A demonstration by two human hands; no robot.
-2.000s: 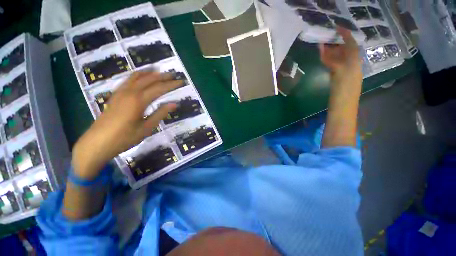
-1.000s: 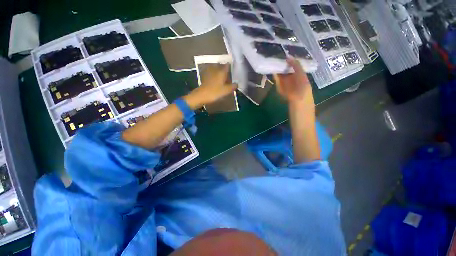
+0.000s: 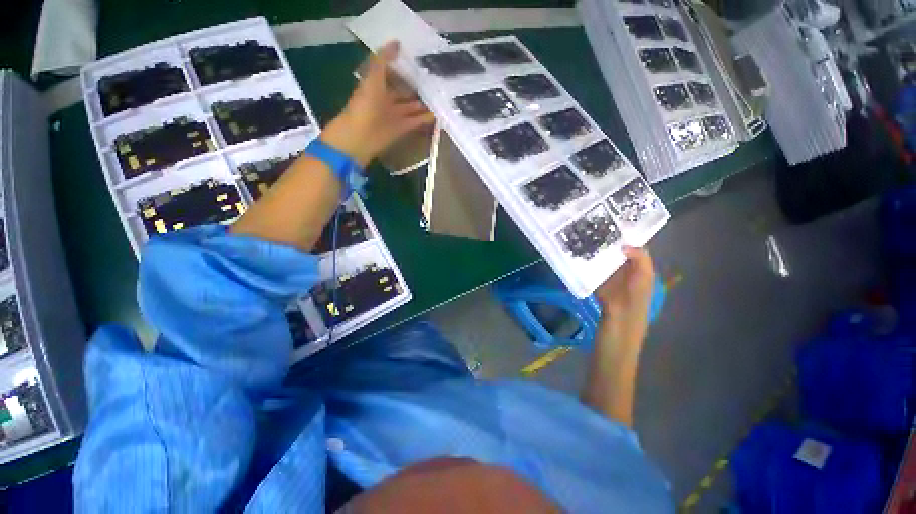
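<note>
A white blister tray (image 3: 542,151) with two columns of dark circuit boards is held tilted above the mat. My left hand (image 3: 377,110), with a blue wrist band, grips its far left end. My right hand (image 3: 628,286) grips its near right corner. The two boards at the near end look silvery. Another white tray (image 3: 126,211) of black boards with gold spots lies on the mat at left, partly hidden by my left sleeve. A grey-brown adhesive sheet (image 3: 462,191) with a white edge lies partly under the held tray.
A tray stack (image 3: 65,301) stands at the far left edge. Another tray stack (image 3: 643,90) and ridged white trays (image 3: 793,90) stand at the right. A white sheet (image 3: 387,25) lies at the back. A blue stool (image 3: 552,311) is below the bench edge, and blue bins (image 3: 804,432) are at lower right.
The tray has moved from the right, over the adhesive sheets, toward the middle. My left hand has left the adhesive sheet and taken the tray's far end. My right hand has moved down with its near end.
</note>
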